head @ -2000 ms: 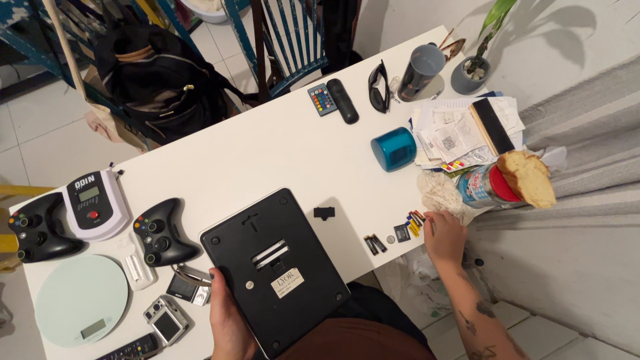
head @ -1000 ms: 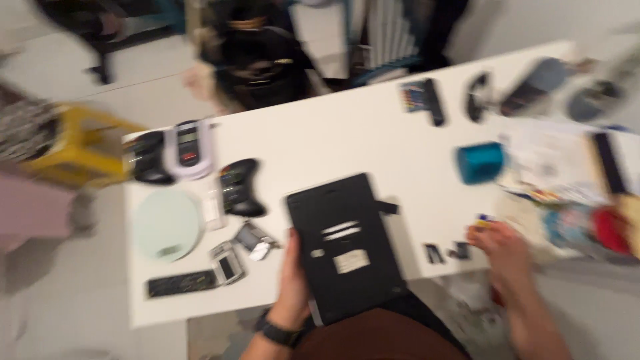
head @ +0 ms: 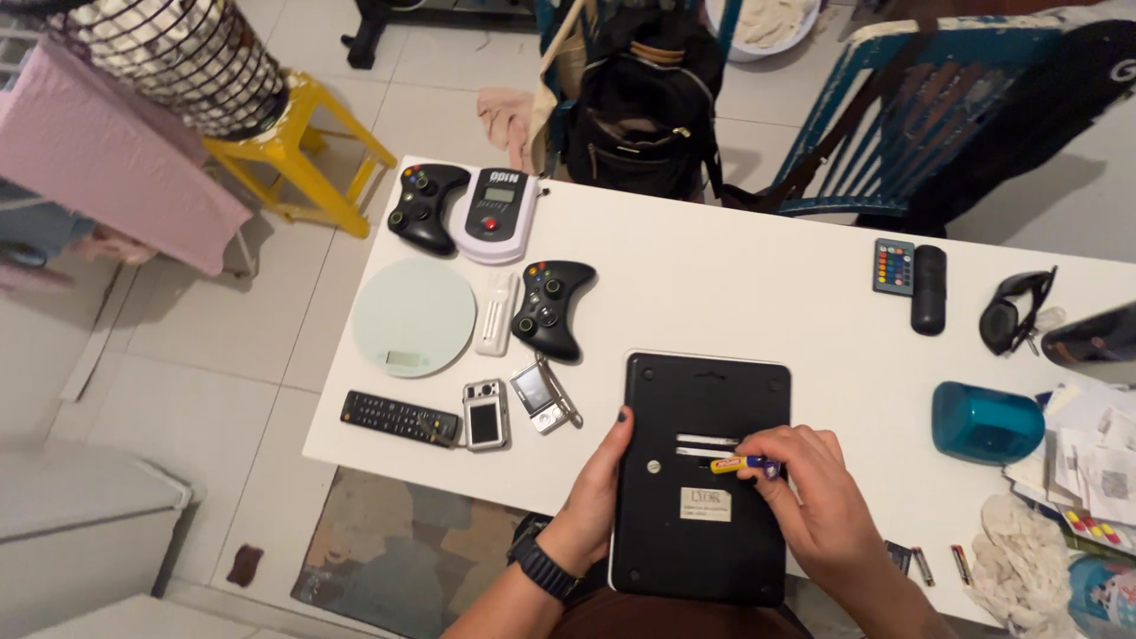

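A black rectangular device (head: pixel 701 559), its underside facing up, shows an uncovered battery compartment (head: pixel 706 445) with pale batteries or slots inside; I cannot tell which. My left hand (head: pixel 590 497), with a dark watch at the wrist, grips its left edge. Between the thumb and fingers of my right hand (head: pixel 812 497) is a yellow and purple battery (head: pixel 741 464), just below the compartment; whether a second one is behind it is unclear. Loose AAA-type batteries (head: pixel 961 564) lie on the white table (head: pixel 737 293) beyond my right forearm.
Game controllers (head: pixel 552 309), a round glass scale (head: pixel 414 318), a remote control (head: pixel 399 417) and compact cameras (head: pixel 485 414) lie at the left. A teal container (head: pixel 987 422), papers (head: pixel 1096 444) and a crumpled cloth (head: pixel 1021 555) are at the right. A backpack (head: pixel 648 115) stands behind the table.
My right hand has moved from the loose batteries at the right to the device's compartment, now holding a yellow and purple battery. My left hand still holds the device. The view has shifted left.
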